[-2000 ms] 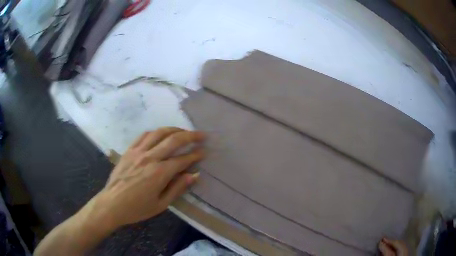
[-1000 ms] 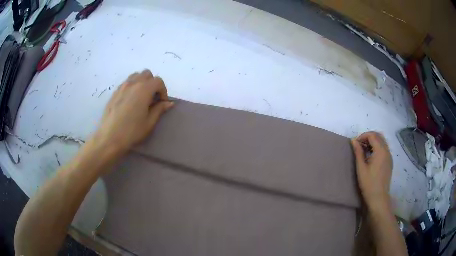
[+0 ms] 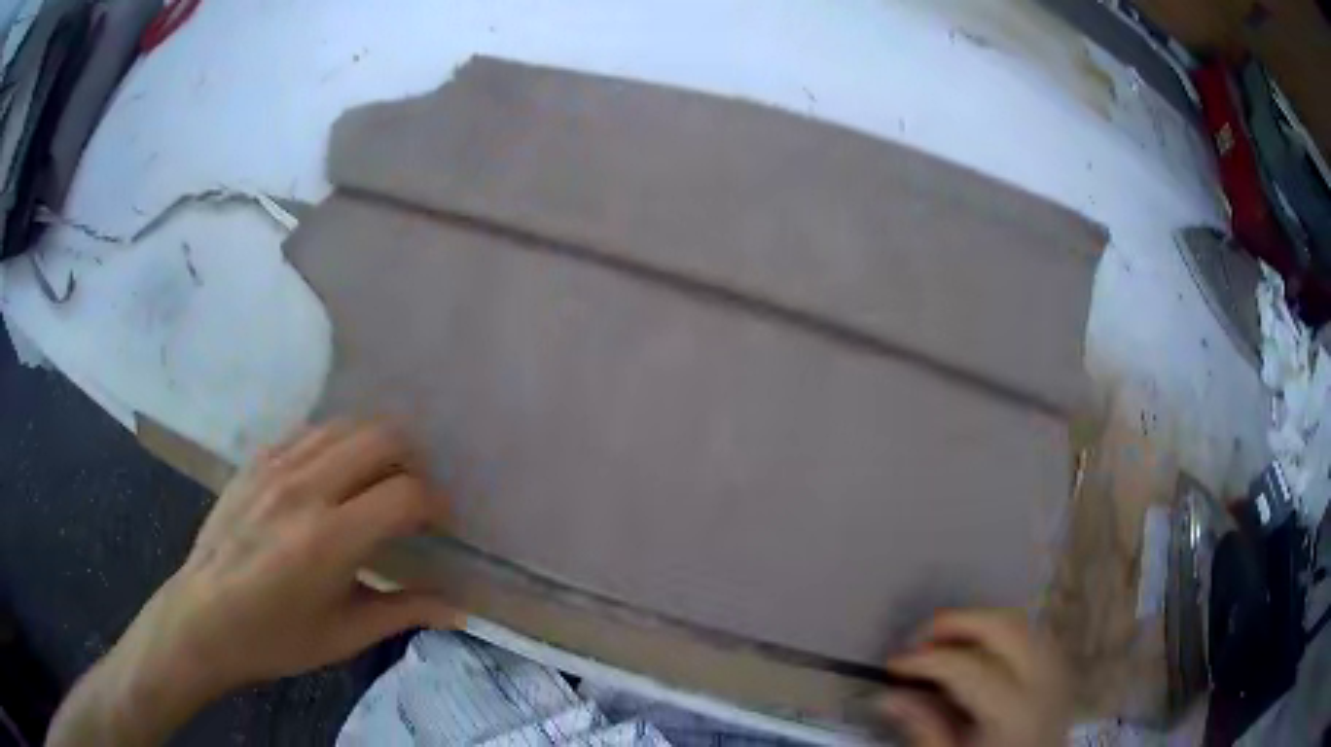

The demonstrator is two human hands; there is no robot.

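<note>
The taupe garment panel (image 3: pixel 657 394) lies on the white table with a dark pressed fold (image 3: pixel 701 292) running along it and a curved notch at its left end. My left hand (image 3: pixel 314 540) grips the panel's near edge at the left, thumb below and fingers on top. My right hand (image 3: pixel 963 679) is at the near right corner with fingers curled on the edge; it is blurred and cut off by the bottom of the picture. A tan-brown strip (image 3: pixel 628 642) lies along the table's near rim, below the panel edge.
The steam iron (image 3: pixel 1197 584) stands at the right beside brown scorch stains. A grey pointed plate (image 3: pixel 1223 285), white crumpled material (image 3: pixel 1292 365) and a red item (image 3: pixel 1233 161) are at the far right. Red scissors handles (image 3: pixel 170 21) and dark cloth pieces (image 3: pixel 73 102) are upper left. A thread strip (image 3: pixel 190 204) lies left.
Both hands have moved from the panel's far edge to its near edge. The far edge is released, and the notched left end and the near edge with the strip now show.
</note>
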